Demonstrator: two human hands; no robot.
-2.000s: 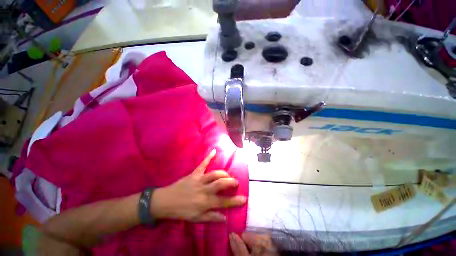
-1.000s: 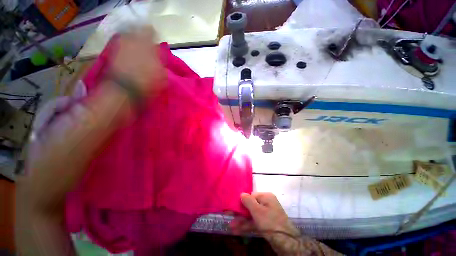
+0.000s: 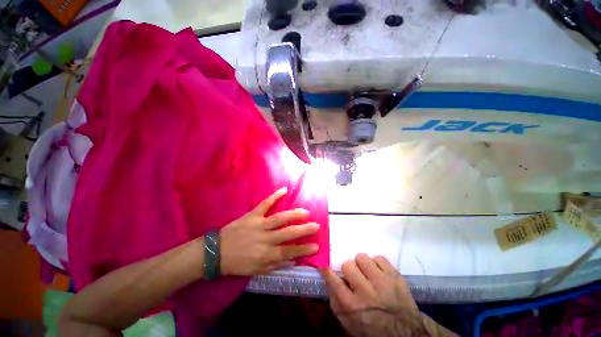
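The bright pink garment [image 3: 165, 131] lies spread left of the white sewing machine head [image 3: 461, 66], with its pale lilac-pink inner side [image 3: 56, 184] showing at the far left. Its right edge runs up to the brightly lit needle area [image 3: 319, 164], where glare hides the needle and presser foot. My left hand [image 3: 270, 240] lies flat on the pink cloth just below the needle, fingers spread, a grey band on the wrist. My right hand [image 3: 372, 289] is at the table's front edge, its index fingertip at the cloth's lower right corner; whether it pinches the cloth is unclear.
A shiny curved metal guard [image 3: 286, 99] stands at the head's left end, beside a tension knob [image 3: 362, 125]. Tan paper labels [image 3: 526, 230] lie on the table at right. A measuring strip [image 3: 448, 289] follows the front edge. A blue-rimmed container shows at lower right.
My left hand has come back from the upper left of the cloth and lies flat near the needle. The garment's upper left is more bunched. The view has shifted closer to the machine.
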